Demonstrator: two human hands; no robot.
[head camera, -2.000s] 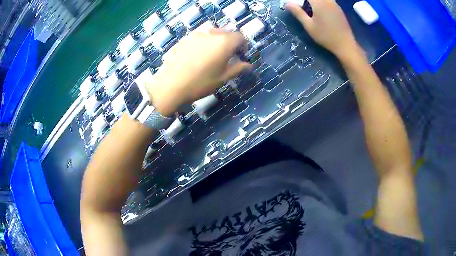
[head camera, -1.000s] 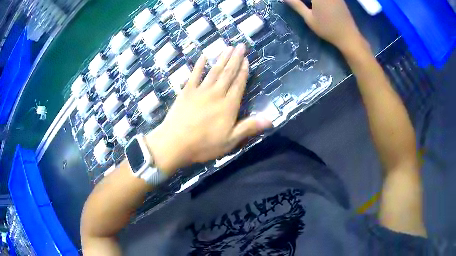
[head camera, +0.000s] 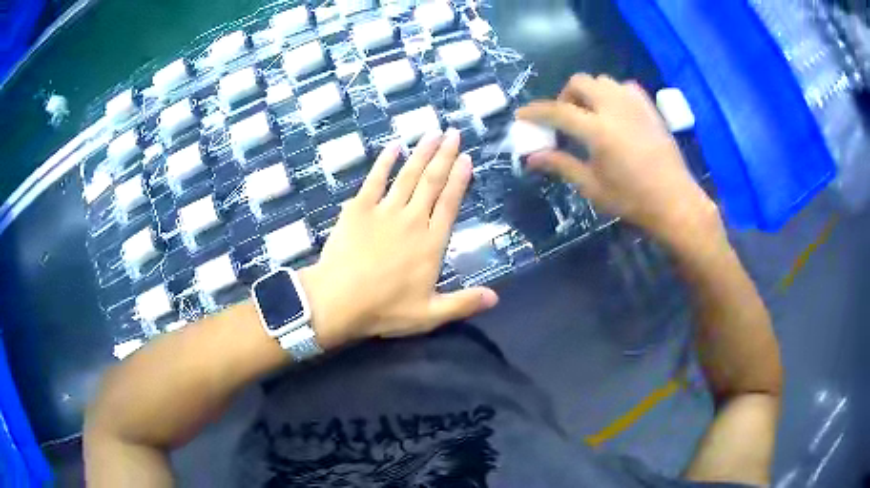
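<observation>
A clear blister tray (head camera: 329, 200) lies on the dark worktop, with rows of white wired components (head camera: 268, 183) in its pockets. My left hand (head camera: 401, 243), with a watch on the wrist, lies palm down over the tray's near part, fingers slightly spread, thumb pointing right. It hides the pockets beneath; nothing shows in it. My right hand (head camera: 611, 152) is at the tray's right end and holds a white wired component (head camera: 530, 140) between thumb and fingers, just right of the loaded rows. The fingers are slightly blurred.
The green conveyor belt (head camera: 86, 71) runs beyond the tray, with a small white loose piece (head camera: 57, 108) on it. A pale side rail (head camera: 57, 173) borders it. A blue bin (head camera: 735, 124) stands at right, a spare white piece (head camera: 675, 110) beside it. Another blue bin (head camera: 17, 419) is at left.
My right hand has come from the top edge down to the tray's right end, now with a white component in its fingers. My left hand stays flat on the tray. The view has shifted.
</observation>
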